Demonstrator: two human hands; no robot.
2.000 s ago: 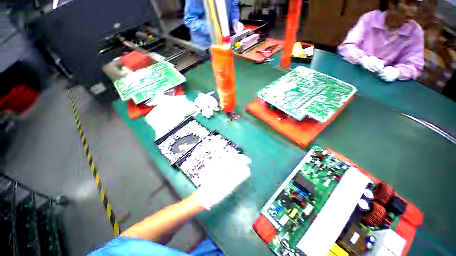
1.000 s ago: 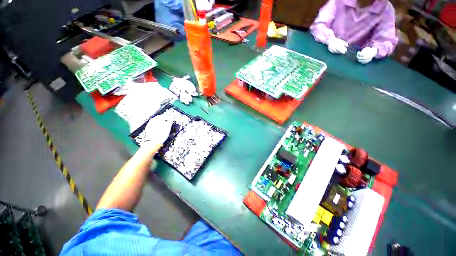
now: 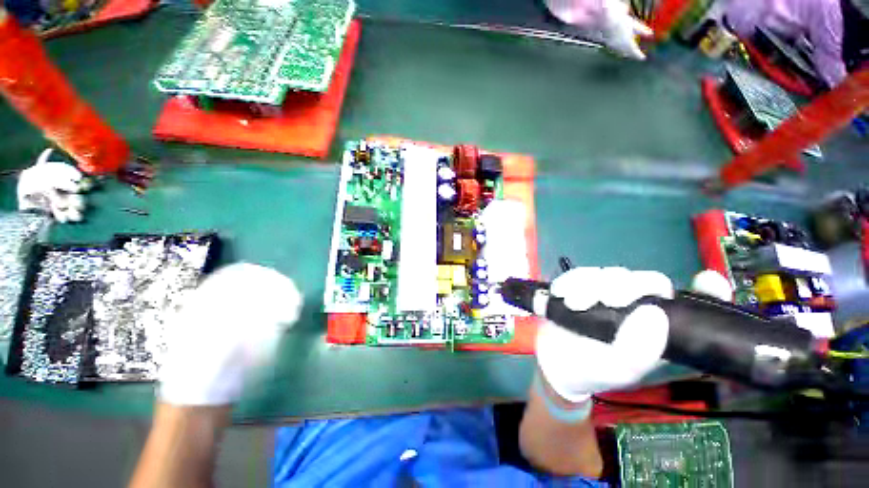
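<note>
The populated circuit board (image 3: pixel 381 205), with long silver-white heat sinks, lies on a red-orange pad (image 3: pixel 522 172) in front of me. My right hand (image 3: pixel 605 329), in a white glove, is closed around a black electric screwdriver (image 3: pixel 734 338). Its front end points left at the board's lower right edge; the bit tip is hard to make out. My left hand (image 3: pixel 229 329), gloved and blurred, is over the right edge of the black screw tray (image 3: pixel 143 305); its fingertips and anything in them cannot be made out.
A pale green board (image 3: pixel 267 43) sits on a red pad behind. Orange-wrapped posts (image 3: pixel 57 91) stand left and right. Spare gloves (image 3: pixel 55 186) lie near the left post. Another populated board (image 3: pixel 786 267) is at right, a green board (image 3: pixel 675 457) at lower right. A co-worker's gloved hand (image 3: pixel 619 27) shows at top.
The view has swung right. My left hand has moved from the tray's left compartment to its right side. My right hand has come into view holding the electric screwdriver by the board.
</note>
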